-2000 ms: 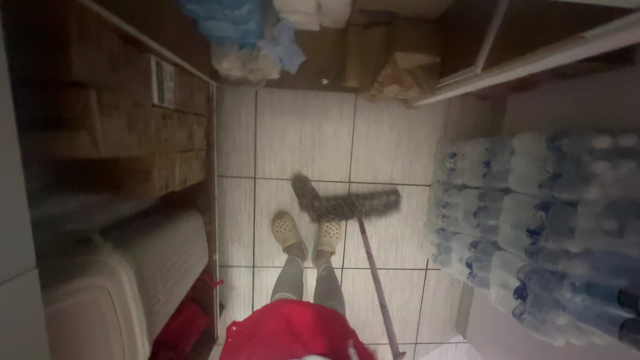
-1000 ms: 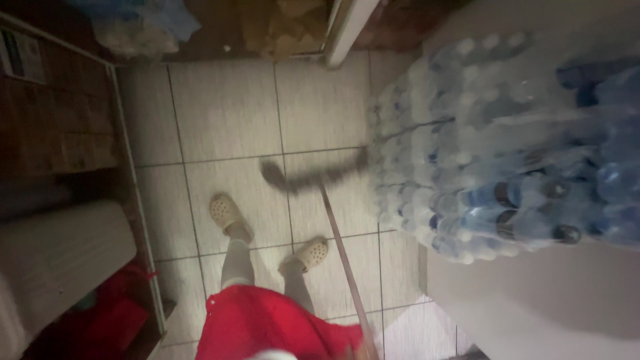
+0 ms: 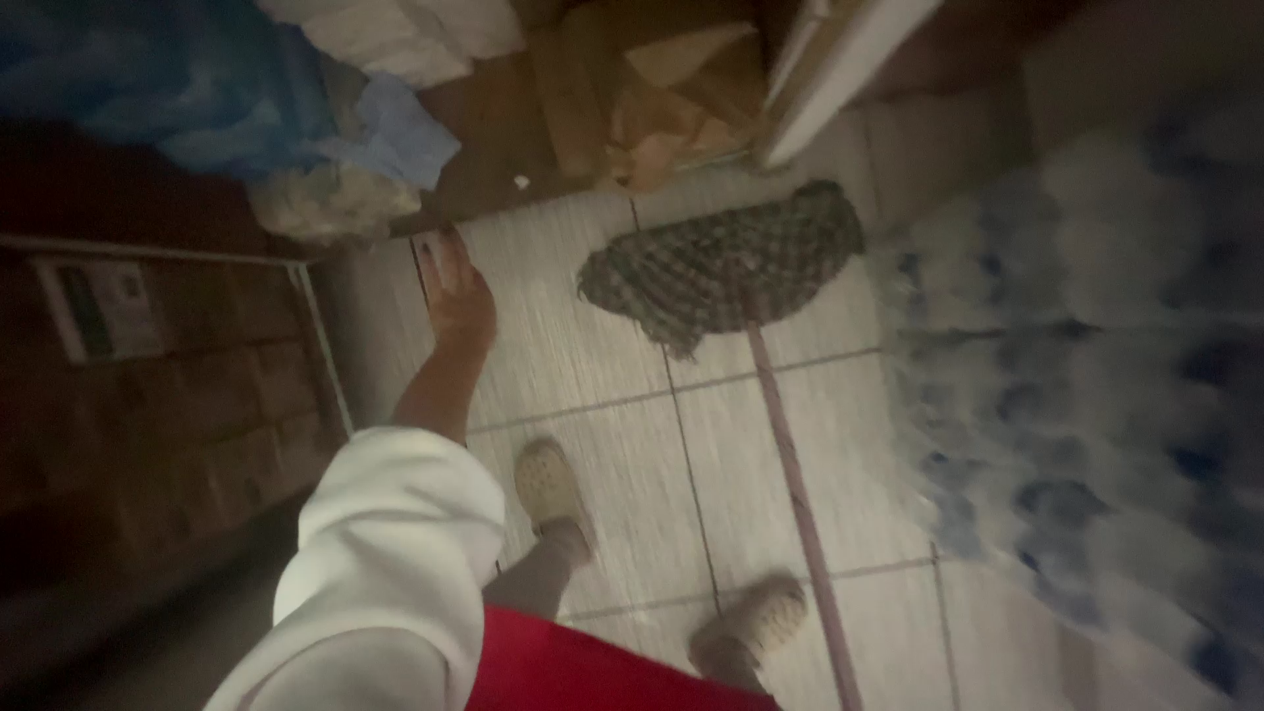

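My left hand (image 3: 458, 291) reaches out over the tiled floor at the upper left, fingers extended and somewhat apart, holding nothing. Its arm wears a white sleeve pushed up toward the elbow. Beyond the fingertips lie crumpled plastic bags (image 3: 336, 202) on a low ledge. To the right, a checked cloth (image 3: 731, 262) is draped over the head of a floor mop or squeegee and rests on the tiles. The long pole (image 3: 796, 484) runs down from it past the frame's bottom edge. My right hand is out of view, so its hold on the pole cannot be seen.
Shrink-wrapped packs of water bottles (image 3: 1047, 395) stand along the right. At the left is a shelf with stacked boxes (image 3: 197, 415). Cardboard (image 3: 681, 89) and a white frame edge (image 3: 839, 89) are at the top. My feet in beige clogs (image 3: 549, 481) stand on the floor.
My left hand and white sleeve have come into view, reaching forward. The cloth-covered head is now farther ahead of my feet, close to the cardboard. The view has shifted.
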